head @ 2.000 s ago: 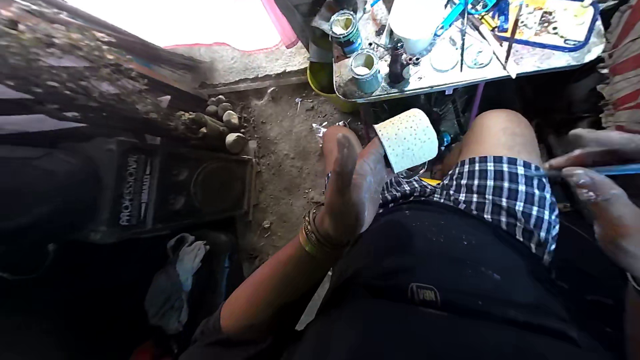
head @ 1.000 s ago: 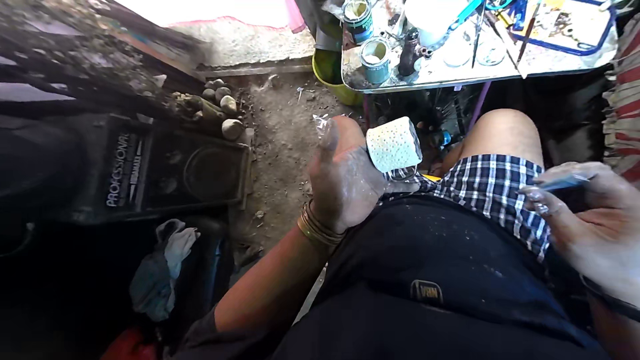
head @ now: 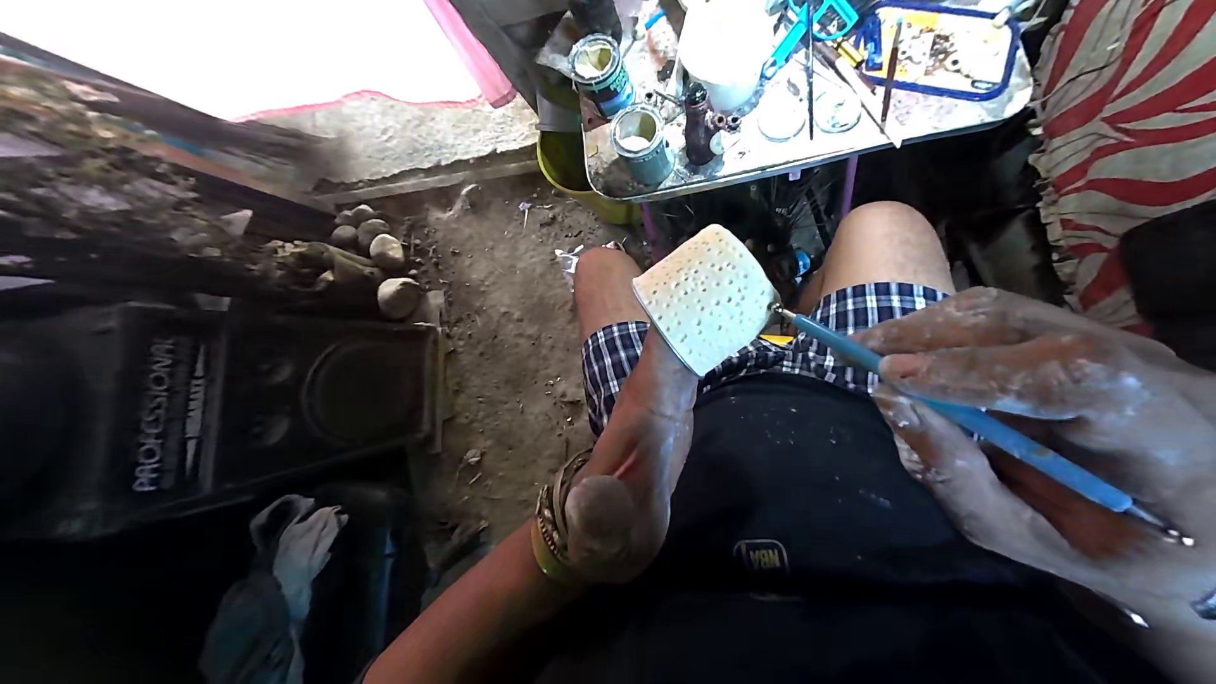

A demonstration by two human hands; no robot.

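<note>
A curved white piece (head: 708, 299), dotted all over with small pits, is held up at the middle of the view. My left hand (head: 632, 475) holds it from behind; the fingers are hidden by the piece, and bracelets ring the wrist. My right hand (head: 1026, 408), dusted with white, grips a blue double-ended ball stylus (head: 978, 423) between thumb and fingers. One ball tip is at the right edge of the white piece; whether it touches I cannot tell. The other tip points down to the right.
Ahead stands a small table (head: 741, 182) with paint cans (head: 642, 144), a dark bottle (head: 700, 123), brushes and a blue-rimmed tray (head: 940, 49). A yellow bucket (head: 570, 176) is beside it. Stones (head: 397, 297) and a black loudspeaker (head: 285, 389) lie left, a striped cloth (head: 1121, 142) right.
My left hand has turned, and the white piece now faces up more fully in front of it. My right hand has moved left, bringing the blue stylus to the piece's edge.
</note>
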